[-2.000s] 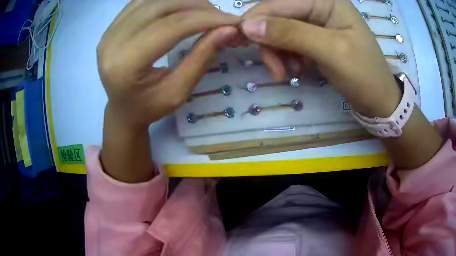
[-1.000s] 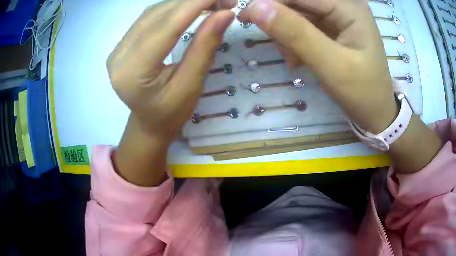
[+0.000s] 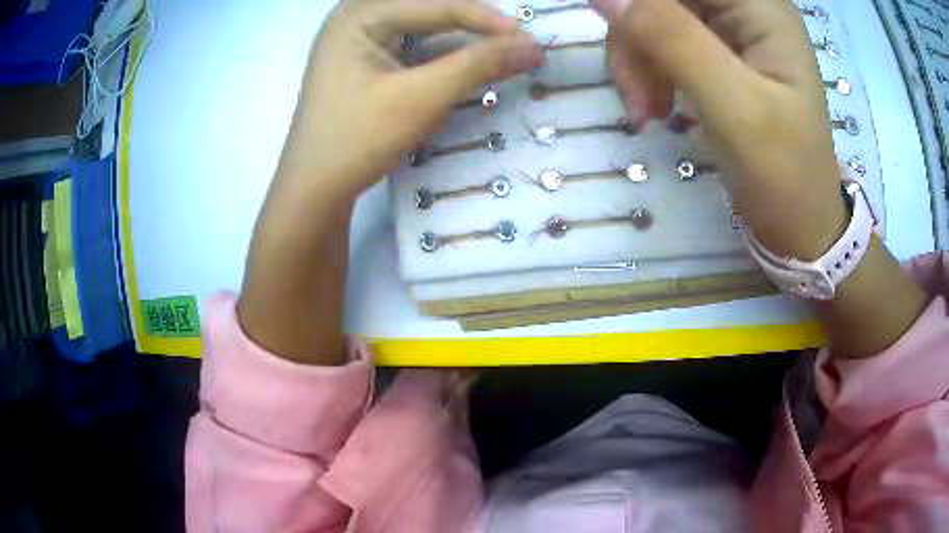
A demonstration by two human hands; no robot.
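A white foam board [image 3: 458, 269] lies in front of me with rows of two-ended wired components, such as one with bright discs [image 3: 593, 177] and one at the lower left [image 3: 468, 236]. Thin loose leads stick out beside the left discs of the middle column. My left hand [image 3: 401, 99] is over the upper left of the board, thumb and index tips close together beside a component end; I cannot tell if they hold anything. My right hand [image 3: 734, 115] is over the right part, its thumb tip at the top edge; any grip there is hidden. A gap separates the hands.
Brown layered edges [image 3: 624, 298] show under the board. Yellow tape [image 3: 583, 350] runs along the table's front edge, with a green label [image 3: 172, 316] at left. A white cable [image 3: 109, 62] and blue folders [image 3: 99, 260] are at left. Another component board [image 3: 931, 73] is at right.
My hands, together around a small component before, have moved apart, the left fingertips now lower. More of the board's left column shows. The view has shifted slightly, moving the board rightward.
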